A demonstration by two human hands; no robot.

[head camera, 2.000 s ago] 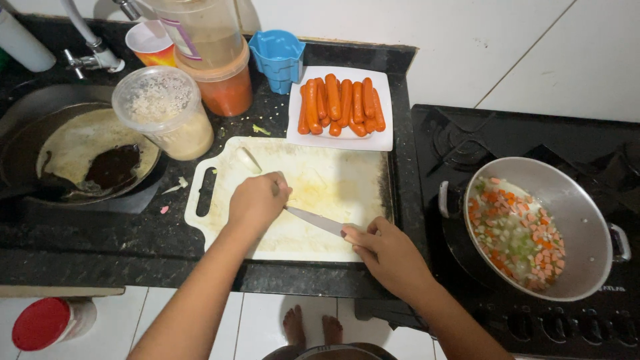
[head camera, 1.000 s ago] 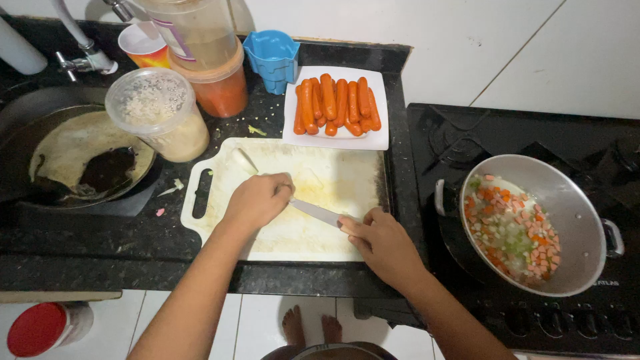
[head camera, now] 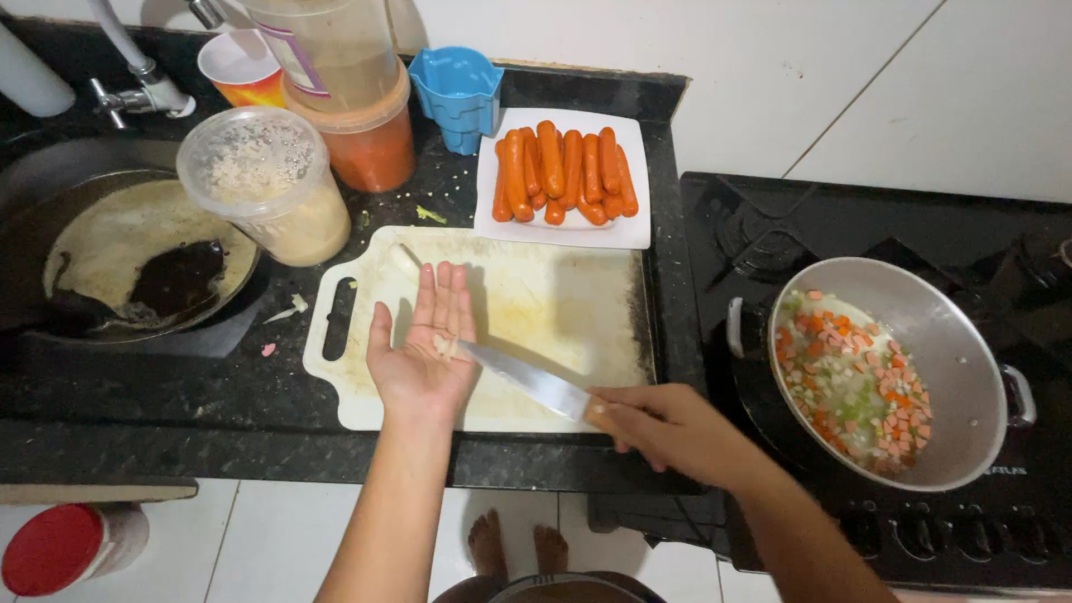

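My left hand (head camera: 427, 352) is palm up over the white cutting board (head camera: 586, 327), fingers extended, with a small pale piece of food (head camera: 445, 345) lying on the palm. My right hand (head camera: 670, 427) grips the wooden handle of a kitchen knife (head camera: 536, 381), whose tip meets the pale piece. Just beyond my left fingers, a longer pale piece (head camera: 406, 261) lies on the board. Sausages (head camera: 572, 172) are piled on a white square plate (head camera: 563, 234) at the board's back edge. To the right, an aluminium pot (head camera: 971, 402) on the stove holds diced orange, pink, green and pale food (head camera: 863, 377).
At left are a dark pan (head camera: 109, 331) with liquid, a plastic tub of pale paste (head camera: 293, 218), stacked containers (head camera: 368, 134), a paper cup (head camera: 243, 71) and a tap (head camera: 142, 96). A blue cup (head camera: 459, 96) stands behind the board. The black stove (head camera: 720, 251) adjoins the counter.
My left hand has turned from palm down, with curled fingers at the knife tip, to palm up and opened out, showing the small pale piece. The knife stays in my right hand.
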